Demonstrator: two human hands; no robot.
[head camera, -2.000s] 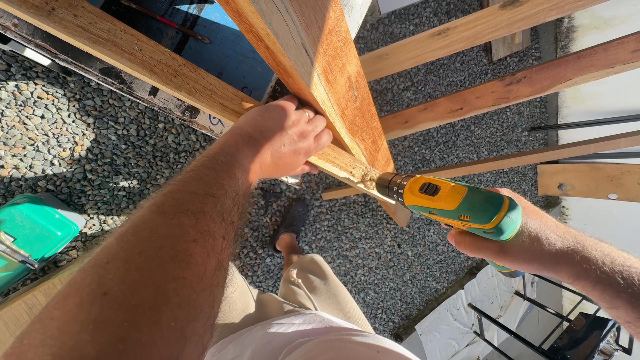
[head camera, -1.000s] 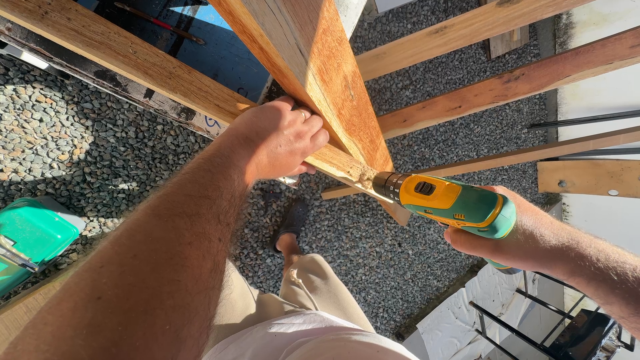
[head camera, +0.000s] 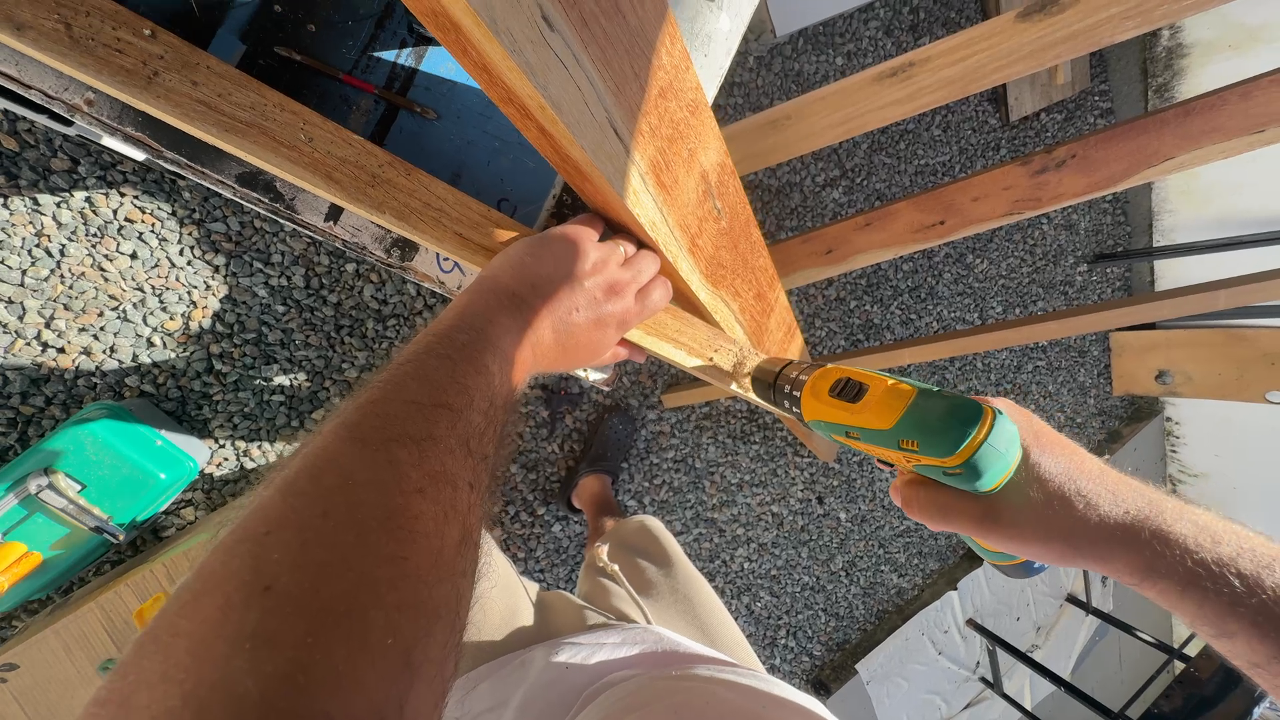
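Observation:
My right hand (head camera: 985, 485) grips a green and yellow cordless drill (head camera: 900, 420), its black chuck against the end of a narrow wooden board (head camera: 700, 345). Pale wood shavings lie around that spot, and the bit itself is hidden. My left hand (head camera: 590, 295), with a ring on one finger, is wrapped around the same board a short way up from the drill. A wide reddish timber beam (head camera: 700, 180) slants down beside the narrow board and reaches close to the chuck.
Several wooden boards (head camera: 960, 215) extend to the right over grey gravel (head camera: 720, 540). A green plastic container (head camera: 100, 480) with a metal tool stands at the left. A red-handled brush (head camera: 355, 83) lies on a blue surface. Black metal bars (head camera: 1050, 650) are at the lower right.

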